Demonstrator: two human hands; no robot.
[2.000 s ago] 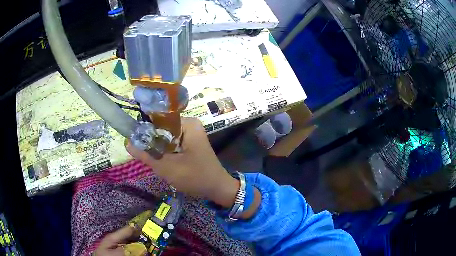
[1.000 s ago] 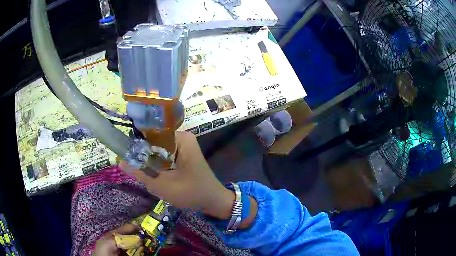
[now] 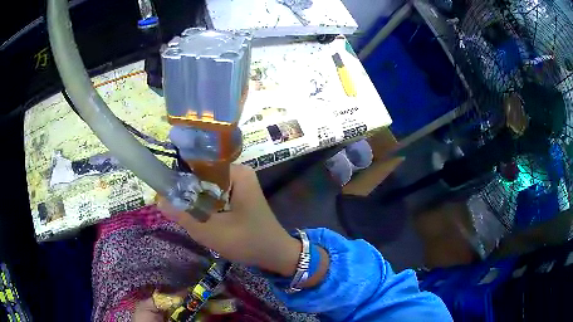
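Note:
My right hand (image 3: 235, 223) is closed around the lower amber part of the glue dispensing gun (image 3: 206, 78), whose silver ribbed block stands upright above the hand. The thick translucent hose (image 3: 94, 110) curves down from the top left into the gun beside my fingers. My left hand (image 3: 151, 308), partly cut off by the bottom edge, holds a small circuit board (image 3: 204, 289) with yellow and black parts over my lap. Tan-yellow finger cots cover its fingertips. The board is blurred and tilted. The gun's tip is hidden by my right hand.
A printed, stained work surface (image 3: 308, 129) lies beyond my lap, with a yellow-handled knife (image 3: 344, 77) on it. A white board or box (image 3: 283, 28) is at the back. A wire-guard fan (image 3: 521, 113) stands at right, an open carton (image 3: 374, 173) below the surface, yellow-marked boards (image 3: 9, 295) at lower left.
The board in my left hand has turned and shows its yellow parts less plainly. Against two seconds ago, the gun and right hand sit slightly lower. Both hands keep their hold.

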